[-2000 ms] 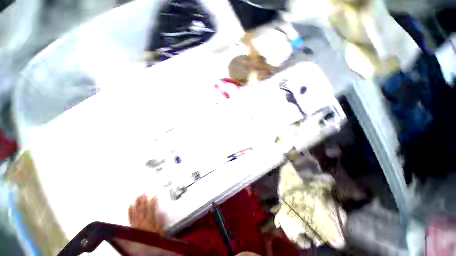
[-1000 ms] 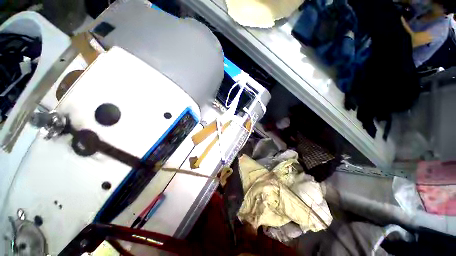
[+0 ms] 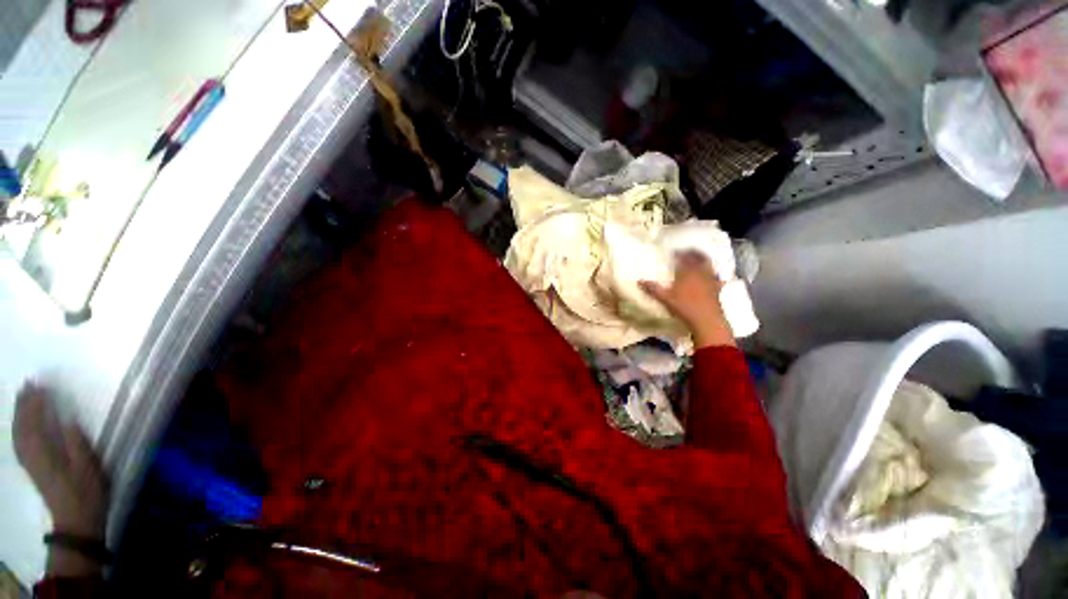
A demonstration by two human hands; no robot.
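Note:
A crumpled heap of cream cloth pieces lies below the table to the right of my lap, with clear plastic around its back edge. My right hand reaches onto the heap's right side, thumb apart; its fingertips are partly lost in the cloth, so a grip cannot be told. My left hand is empty and lies at the front edge of the white sewing table, at the far left, slightly blurred.
A white round-rimmed bin with cream cloth stands at right. A red-and-blue slim tool and red handles lie on the table. Striped scraps lie under the heap. A brown strip hangs over the table edge.
The view has swung right and down from the machine head to my lap, the heap and the bin. Both hands have come into view, the right one at the heap.

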